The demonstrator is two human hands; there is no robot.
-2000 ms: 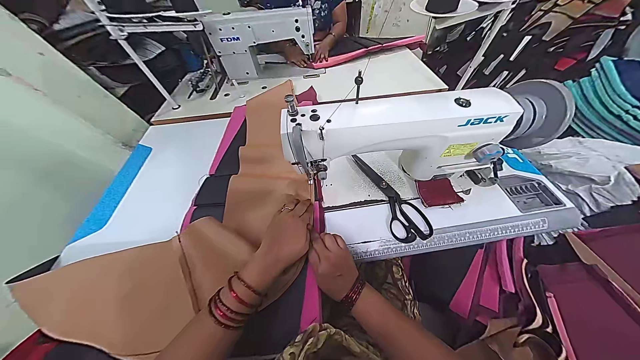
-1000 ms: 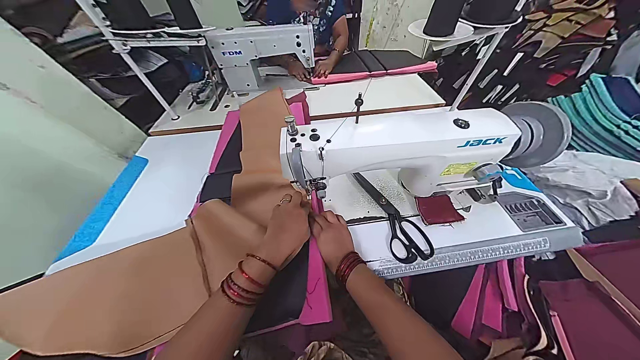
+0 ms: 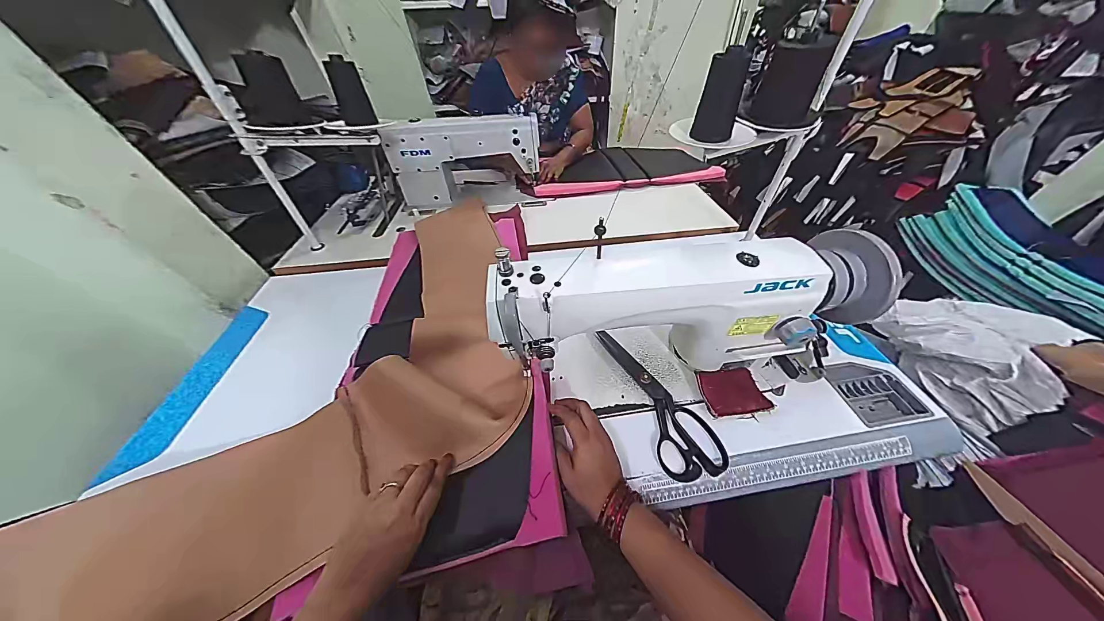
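Observation:
A white Jack sewing machine (image 3: 638, 276) stands across the table, its needle area over layered panels. On top is a tan panel (image 3: 431, 405) with a curved edge; black fabric (image 3: 487, 496) and pink fabric (image 3: 545, 483) show beneath it. My left hand (image 3: 392, 509), with a ring, rests on the tan panel's lower edge, fingers loosely extended. My right hand (image 3: 586, 453), with red bangles at the wrist, touches the pink fabric's right edge just below the presser foot; whether it pinches the cloth is unclear. Black-handled fabric shears (image 3: 668, 414) lie right of it, near a dark red scrap (image 3: 733, 392).
A printed ruler strip (image 3: 776, 470) runs along the table's front edge. Behind stands an FDM sewing machine (image 3: 457, 159), where another person (image 3: 535, 86) handles black and pink fabric. Thread cones (image 3: 720, 95) stand on a rack. Folded teal pieces (image 3: 992, 259) and white cloth (image 3: 966, 354) lie right.
My left hand has moved down and left, away from the needle area, onto the tan panel's lower part. My right hand stays by the pink edge. The view has tilted up somewhat.

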